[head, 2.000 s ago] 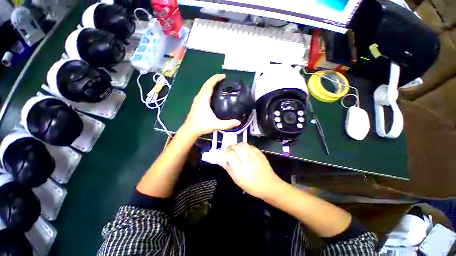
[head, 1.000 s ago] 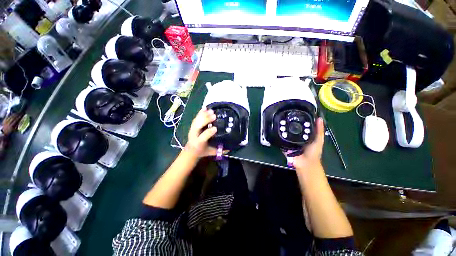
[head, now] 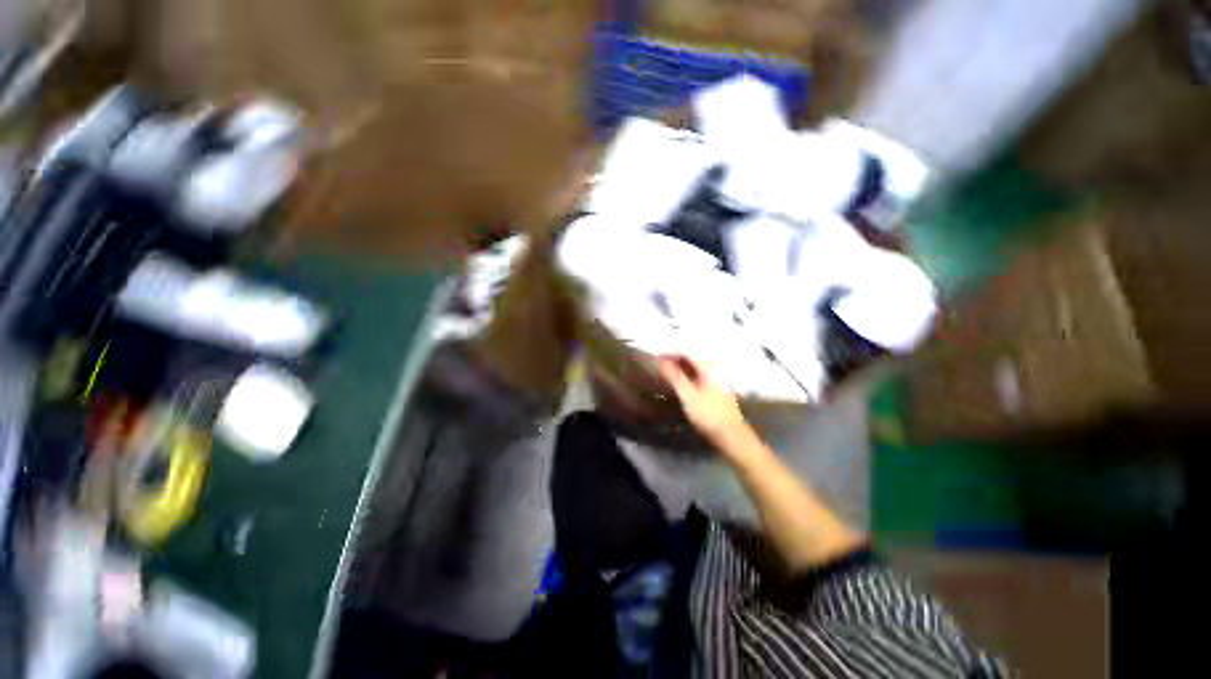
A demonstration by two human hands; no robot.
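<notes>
The view is strongly blurred. A brown carton (head: 631, 387) holds a jumbled heap of white-and-black cameras (head: 770, 265) in the middle of the view. My right hand (head: 704, 402) is at the carton's near edge, with fingertips against the lowest white camera part; whether it grips anything cannot be told. My left hand is not in view.
The green desk (head: 299, 517) is at the left, with a blurred yellow tape roll (head: 170, 484), a white mouse (head: 264, 413) and a white curved stand (head: 219, 308). Another brown carton (head: 1036, 345) stands at the right. A blue crate (head: 638, 82) is behind the heap.
The view has swung right from the desk to the carton. My right hand has left the right camera on the desk and is now at the carton. My left hand has gone out of view.
</notes>
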